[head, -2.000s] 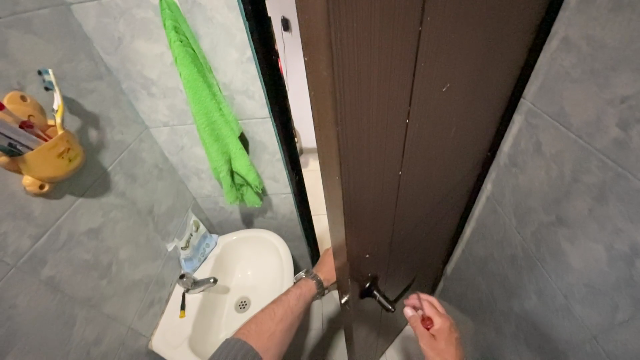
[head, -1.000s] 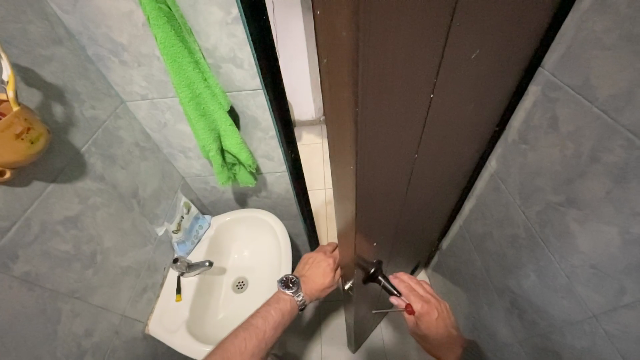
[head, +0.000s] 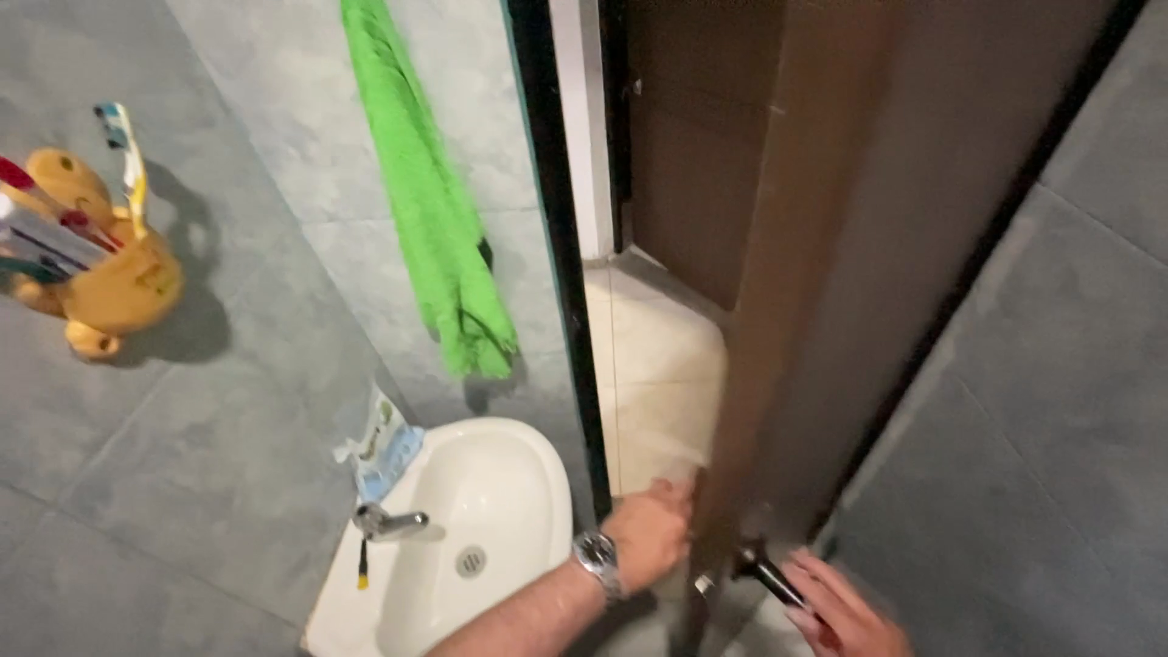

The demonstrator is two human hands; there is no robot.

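Observation:
A dark brown door stands partly open, its edge facing me. My left hand, with a metal wristwatch on the wrist, reaches to the far side of the door edge; its fingertips are hidden or blurred there. On the near side, my right hand is at the black door handle, with the fingers along its free end. A small red part shows faintly under the right fingers; most of it is hidden. The metal latch sticks out of the door edge between the two hands.
A white sink with a chrome faucet, a small yellow-tipped brush and a blue-white packet is at left. Above hang a green towel and an orange toothbrush holder. Tiled wall bounds the right. Another brown door stands beyond.
The door has swung wider, showing more floor and another door beyond. My right hand, away from the handle two seconds ago with a red-handled tool, is now at it. My left hand stays by the door edge.

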